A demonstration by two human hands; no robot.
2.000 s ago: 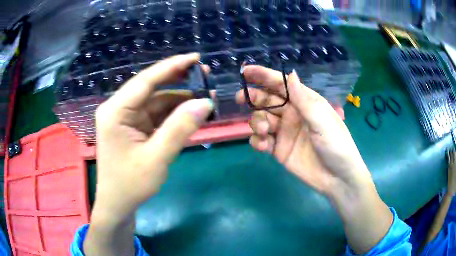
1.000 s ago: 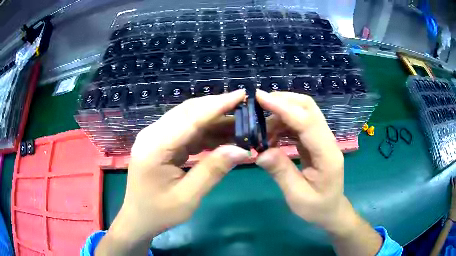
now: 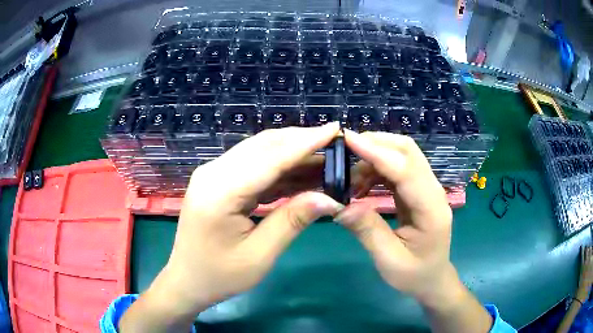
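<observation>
A black watch case (image 3: 336,170) is held edge-on between both hands in front of the tray stack. My left hand (image 3: 237,208) grips it at the left with thumb and index finger. My right hand (image 3: 406,214) grips it from the right, its thumb and index fingertips at the bottom and top edges. The black ring lies against the case's right side; I cannot tell it apart from the case now. The blister tray stack (image 3: 299,140) behind is filled with black cases.
A red-orange ribbed tray (image 3: 94,244) lies left, two small black pieces (image 3: 32,179) at its top edge. Right of the stack are yellow bits (image 3: 478,181), several black rings (image 3: 508,188) and another blister tray (image 3: 566,156). A person's forearm (image 3: 580,293) shows at lower right.
Two seconds ago the hands were apart, case in the left, ring in the right. They came together; since one second ago the gap between ring and case has closed.
</observation>
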